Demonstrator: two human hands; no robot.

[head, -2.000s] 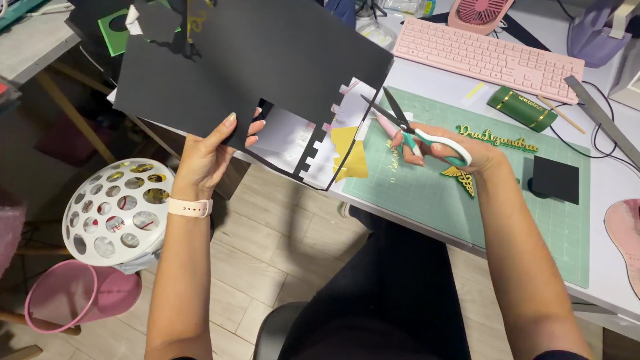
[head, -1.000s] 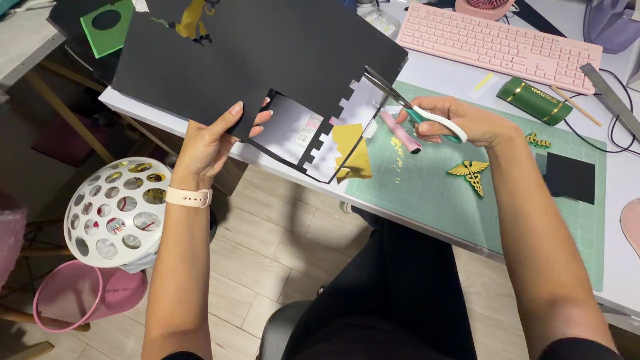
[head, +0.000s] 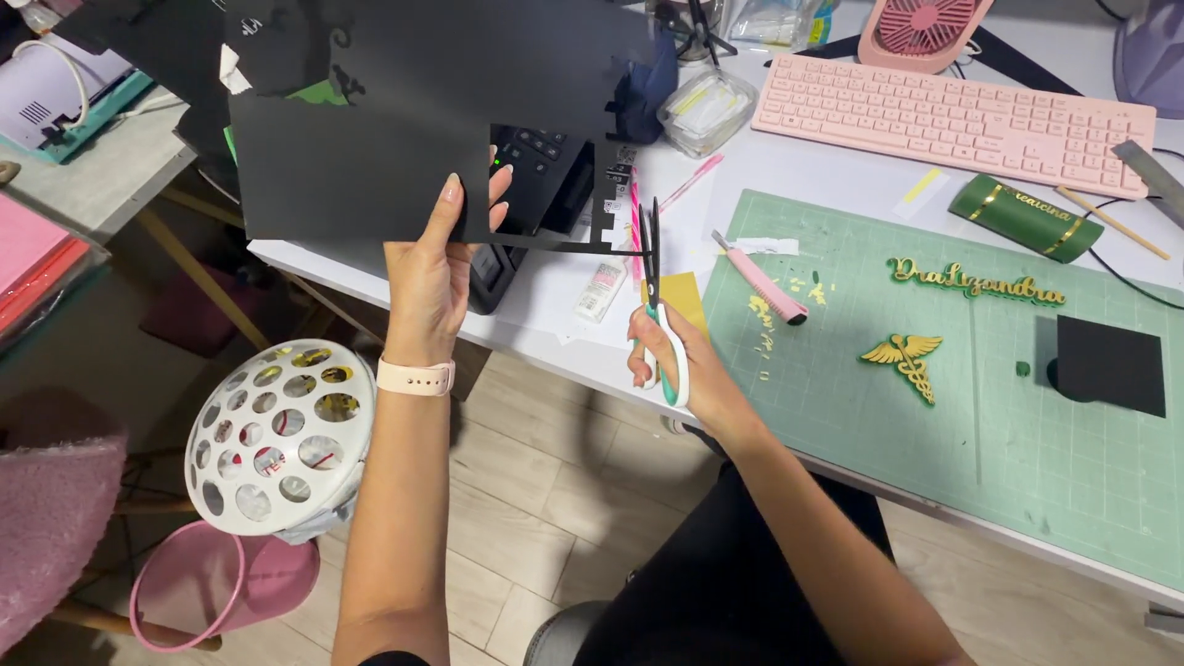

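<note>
A large sheet of black cardstock (head: 370, 157) with cut-out openings is held up by my left hand (head: 435, 268), its thumb in front and fingertips showing through a rectangular opening. My right hand (head: 680, 356) has its fingers in the handles of scissors (head: 653, 268) with white and teal grips. The blades point away from me at the sheet's lower right corner, by a thin black strip. Behind the hand lies a piece of gold paper (head: 680, 301). A pink craft knife (head: 763, 282) rests on the green cutting mat (head: 860, 388), near small yellow scraps.
On the mat are a gold winged caduceus cutout (head: 906, 363), a gold-and-green lettered cutout (head: 976, 280) and a black square cap piece (head: 1110, 365). A green roll (head: 1027, 217) and a pink keyboard (head: 953, 120) lie beyond. Left below stand a white perforated bin (head: 277, 435) and a pink basket (head: 190, 587).
The black sheet has turned so its lower edge is nearly level. My right hand has swung the scissors from a leftward slant to nearly straight away from me, at the sheet's lower corner.
</note>
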